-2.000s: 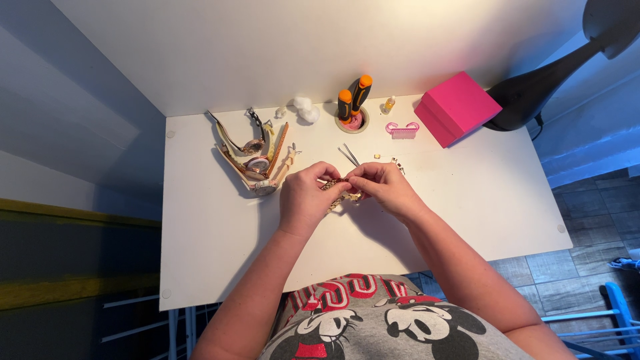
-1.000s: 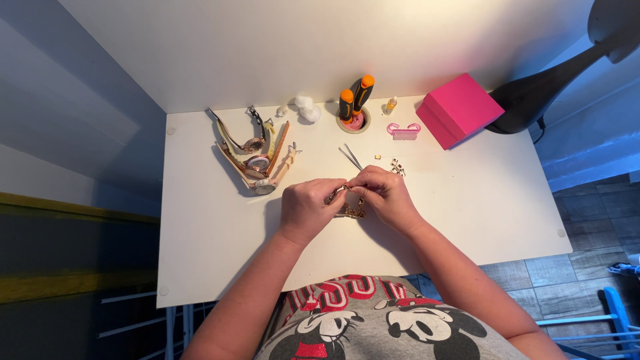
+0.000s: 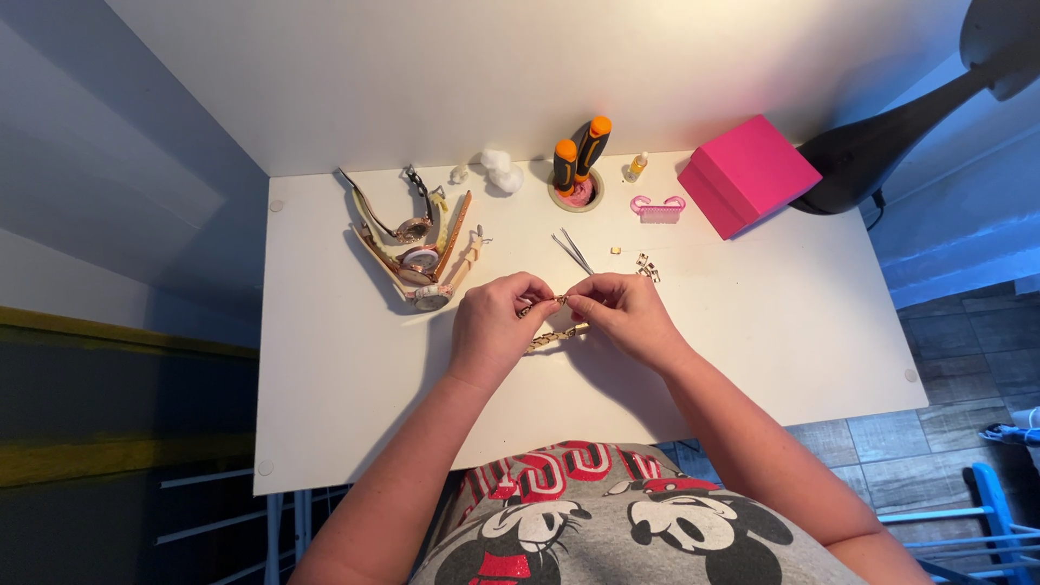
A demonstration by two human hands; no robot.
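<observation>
Near the middle of the white table, my left hand (image 3: 497, 325) and my right hand (image 3: 627, 313) meet fingertip to fingertip. Both pinch a gold-coloured metal link band (image 3: 556, 335), whose lower loop hangs between them; my fingers hide part of it. Metal tweezers (image 3: 575, 250) lie just beyond my fingers. Several loose gold-coloured links (image 3: 648, 268) are heaped beyond my right hand, with a single gold-coloured link (image 3: 616, 250) lying apart to their left.
Several strapped wristwatches (image 3: 422, 258) stand at the left. Along the back are cotton balls (image 3: 502, 172), orange-and-black screwdrivers (image 3: 591, 148) in a round holder (image 3: 600, 188), a small bottle (image 3: 637, 167), a pink nail brush (image 3: 659, 210), a pink box (image 3: 751, 175) and a black lamp (image 3: 886, 130).
My hands stay together near the table's middle with the band still between them. Its hanging loop shows more plainly below my fingers than before.
</observation>
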